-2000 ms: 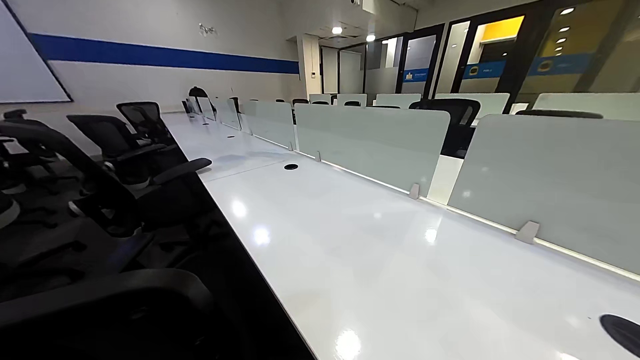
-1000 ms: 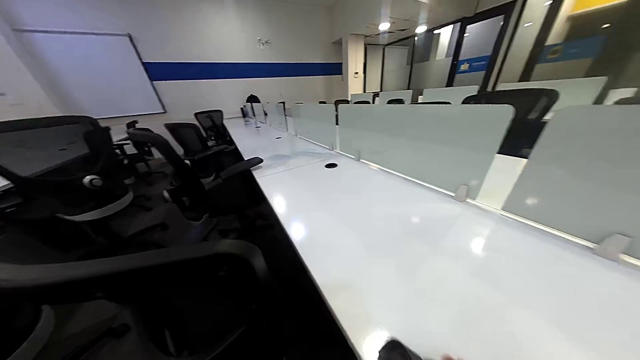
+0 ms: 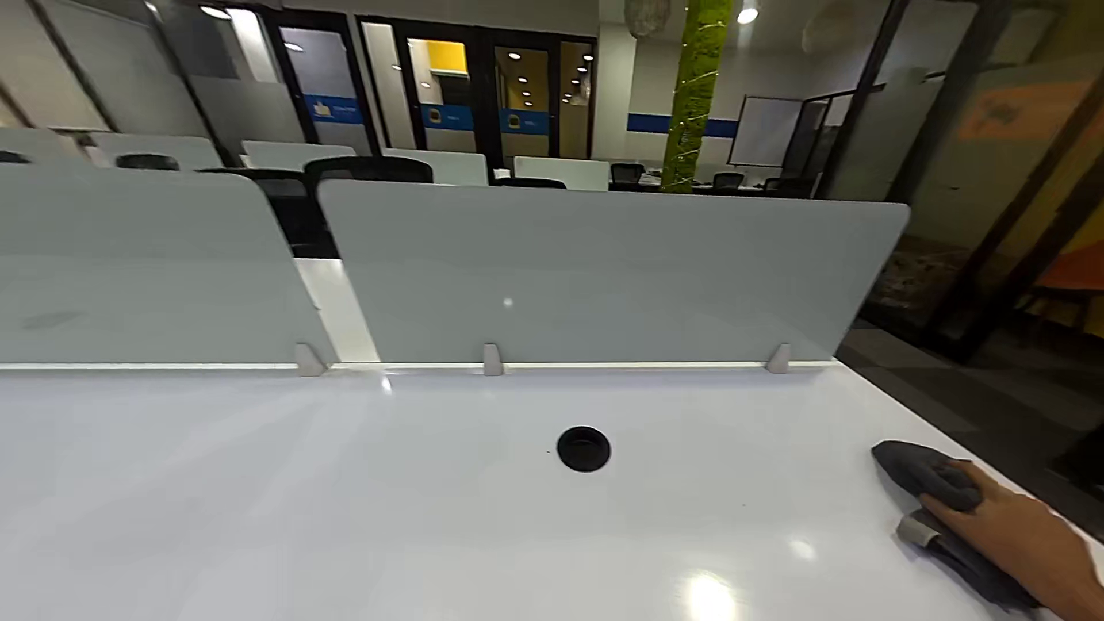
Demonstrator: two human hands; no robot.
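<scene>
At the lower right of the head view, my right hand (image 3: 1018,530) grips a bunched dark grey cloth (image 3: 927,473), pressed on the glossy white tabletop (image 3: 466,526) close to its right edge. Part of the cloth hangs out below the palm and lies along the table, with a pale patch at its end. A round black cable grommet (image 3: 584,449) sits in the tabletop, to the left of the hand. My left hand is out of the frame.
A frosted glass divider (image 3: 604,276) stands on grey clamps (image 3: 492,360) along the table's far side, with a second divider (image 3: 129,267) to its left. Behind them are black office chairs (image 3: 369,169) and a green-wrapped column (image 3: 694,95). Dark floor lies beyond the right edge.
The view has swung far to the right, from the long row of desks to this table end. My right hand with the cloth is now in plain sight at the right.
</scene>
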